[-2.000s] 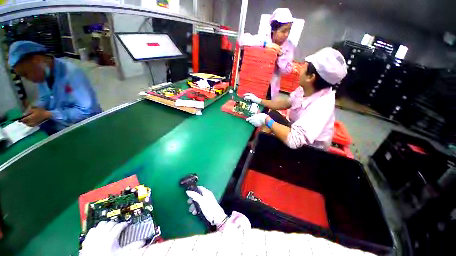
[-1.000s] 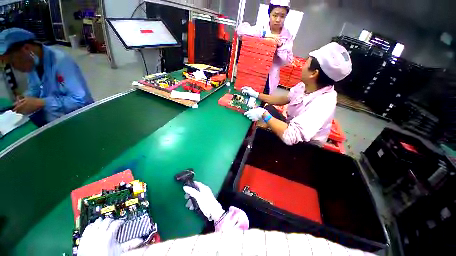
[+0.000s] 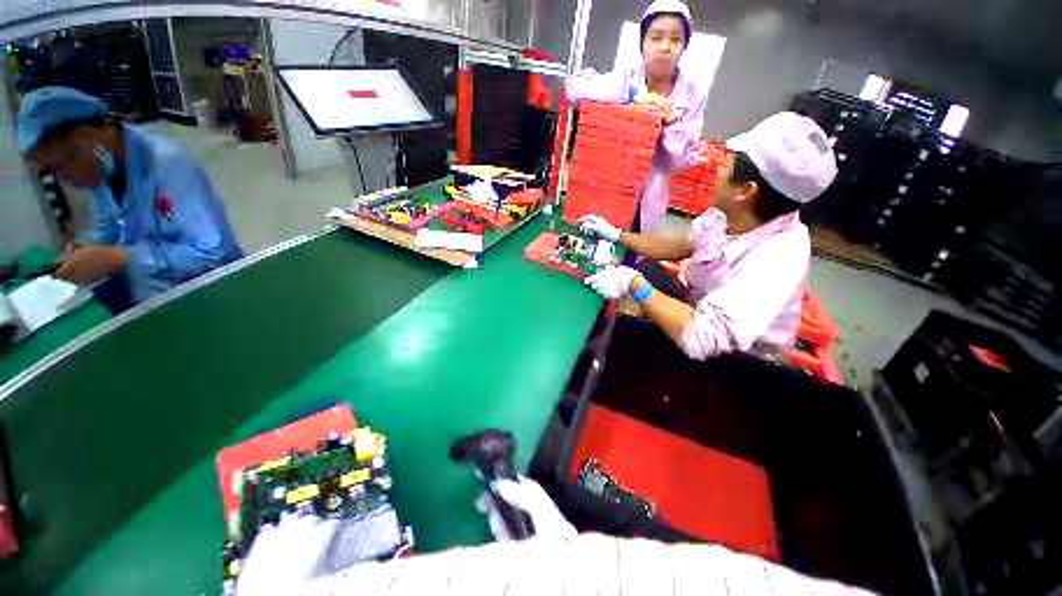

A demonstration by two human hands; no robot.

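A circuit board (image 3: 320,480) lies component side up on a red foam pad (image 3: 259,448) at the near left of the green bench. Yellow parts stand at its far edge and a grey ribbed block (image 3: 368,531) at its near right. My left hand (image 3: 285,552), white-gloved, lies over its near left part; the fingers are blurred, and whether they grip it cannot be told. My right hand (image 3: 530,510), white-gloved, holds the black barcode scanner (image 3: 487,452) by its handle, head pointing away, right of the board.
A black tote (image 3: 815,466) with red foam and a board stands at right. A cardboard-edged parts tray (image 3: 402,238) and a monitor (image 3: 355,98) are at the far end. A pink-smocked person (image 3: 757,274) handles another board (image 3: 571,253); another stands behind red stacks (image 3: 608,163). A blue-smocked person (image 3: 175,215) sits left.
The view has shifted, so the board and scanner appear farther right. My right hand and scanner sit lower and nearer the tote. My left hand stays over the board.
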